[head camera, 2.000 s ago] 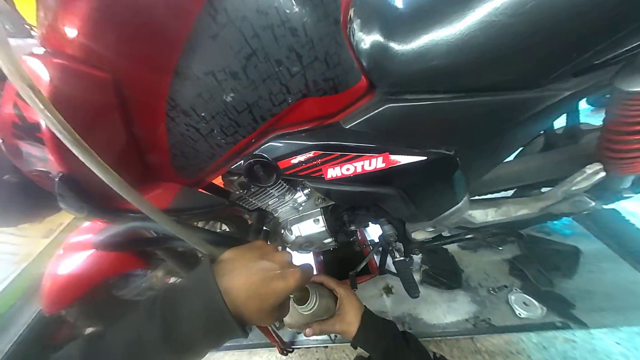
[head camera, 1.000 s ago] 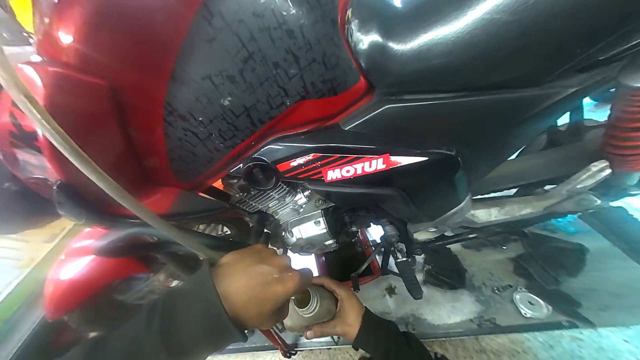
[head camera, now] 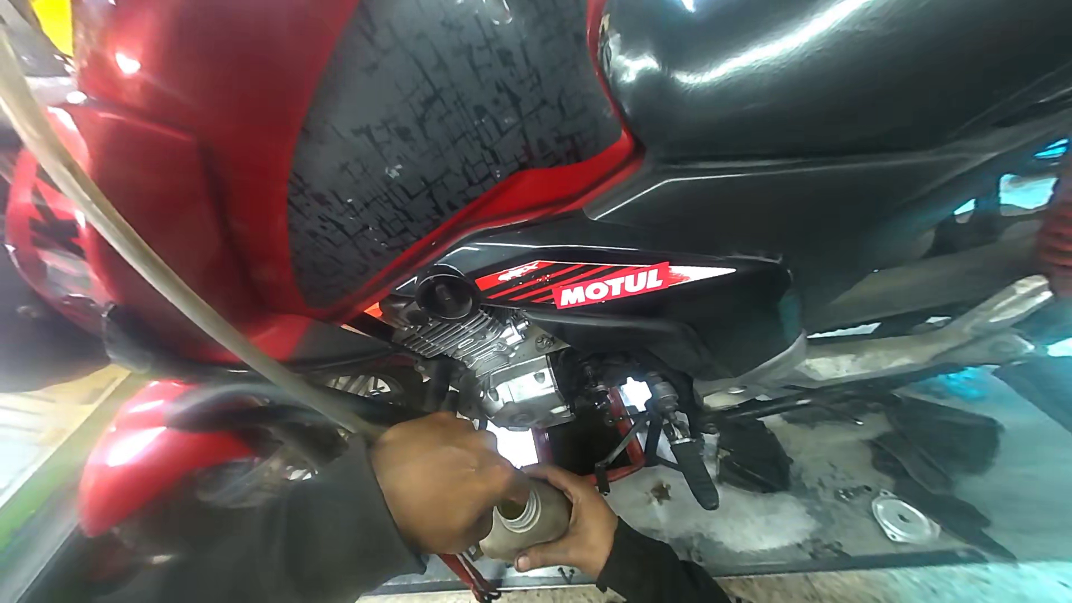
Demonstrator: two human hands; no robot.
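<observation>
At the bottom centre, my right hand [head camera: 578,523] is wrapped around a greyish plastic bottle [head camera: 548,519]. Its threaded neck is uncapped and tilted up toward the view. My left hand [head camera: 444,486] is curled at the bottle's mouth, palm down; its fingertips and anything inside the fist are hidden. A pale, translucent hose [head camera: 193,306] runs from the top left down to the left hand and disappears behind it. Just above the hands is the metal engine [head camera: 528,389] of a red and black motorcycle [head camera: 209,167], with a dark, round opening [head camera: 446,295] beside its cooling fins.
A black footpeg [head camera: 695,473] juts down right of the hands. Red metal bars [head camera: 628,419] stand below the engine. On the stained floor to the right lies a round metal part [head camera: 904,517]. The red front fender [head camera: 134,452] is at the left.
</observation>
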